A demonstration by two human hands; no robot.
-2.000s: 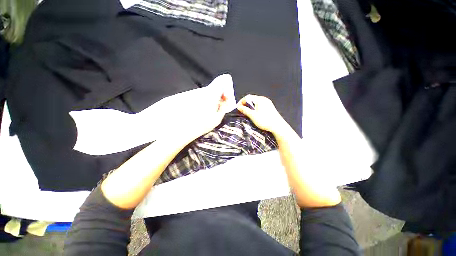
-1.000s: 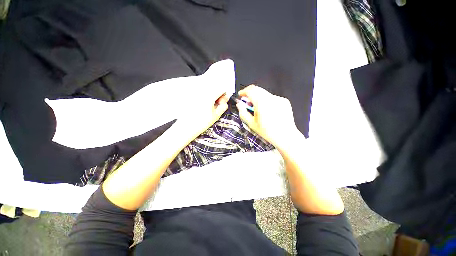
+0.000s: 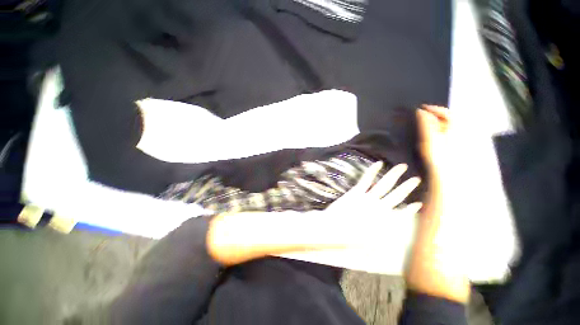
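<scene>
A dark coat point(image 3: 394, 57) lies spread over the white table, with black-and-white plaid lining point(image 3: 254, 197) showing along its near edge. A plain white shape point(image 3: 254, 132) lies in the middle of the coat; whether it is cloth or bare tabletop is unclear. My left hand point(image 3: 385, 200) lies at the right end of the lining, palm down, fingers spread. My right hand point(image 3: 435, 130) is at the coat's right edge, blurred, fingertips bent. I cannot tell whether it grips the cloth, and no snips are visible.
The white table's edge point(image 3: 121, 212) runs along the near side. Another dark garment point(image 3: 540, 184) hangs at the right, with plaid point(image 3: 505, 57) behind it. Pale pieces point(image 3: 48, 218) sit by the table's left corner. Grey floor point(image 3: 375, 295) shows below.
Both hands have left the white shape's right end and moved right and nearer. My left hand has opened flat. The snips seen in my right hand no longer show. The view has shifted.
</scene>
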